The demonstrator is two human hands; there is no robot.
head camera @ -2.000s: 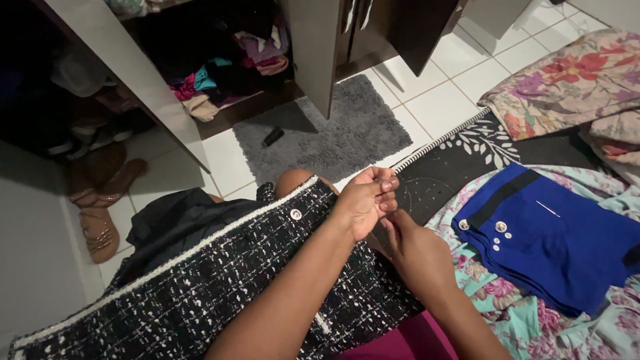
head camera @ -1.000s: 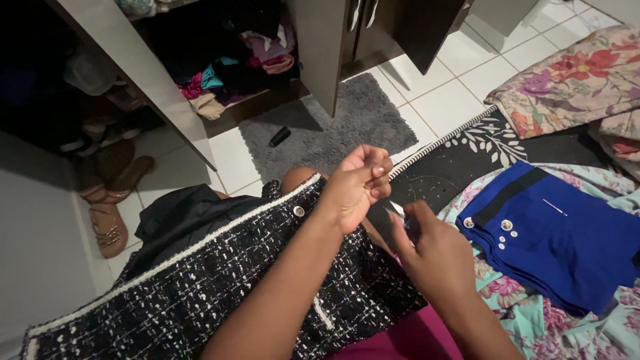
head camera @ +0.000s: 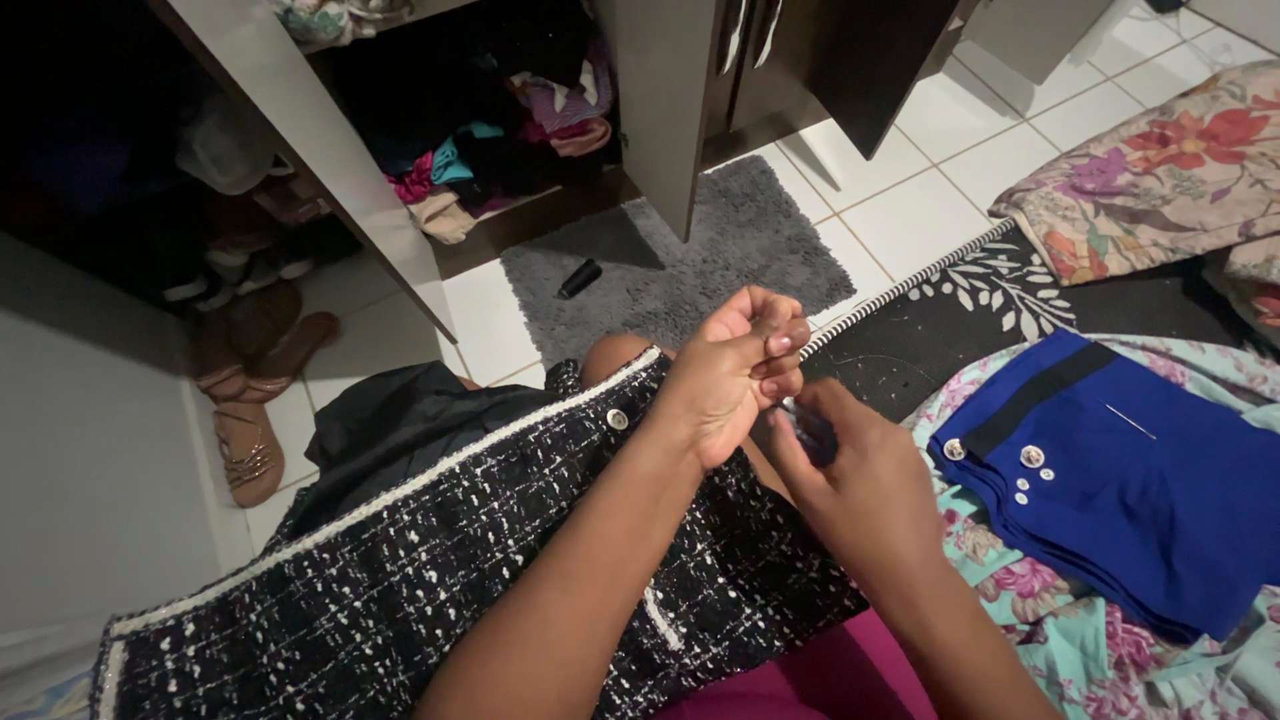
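A black-and-white tweed garment (head camera: 400, 540) with white braided trim lies across my lap, a silvery button (head camera: 617, 419) near its edge. Above it my left hand (head camera: 735, 380) has its fingers curled in, thumb against fingertips; any thread there is too fine to see. Close beside it, my right hand (head camera: 860, 460) pinches a small, blurred shiny object (head camera: 790, 408) between thumb and forefinger. To the right lies folded blue fabric (head camera: 1150, 520) with a black band. On it rest a thin needle-like piece (head camera: 1130, 421) and several buttons (head camera: 1032, 457) of two sizes.
Floral cloth (head camera: 1040, 590) spreads under the blue fabric. Another floral textile (head camera: 1160, 160) lies at upper right on a black surface with piped edge (head camera: 910, 285). A black object (head camera: 579, 279) sits on the grey rug (head camera: 740, 250). Sandals (head camera: 248, 450) and open cupboard doors (head camera: 660, 110) stand beyond.
Over the last second my right hand has come closer to my left, and the pale tip between its fingers shows less. My left hand stays curled.
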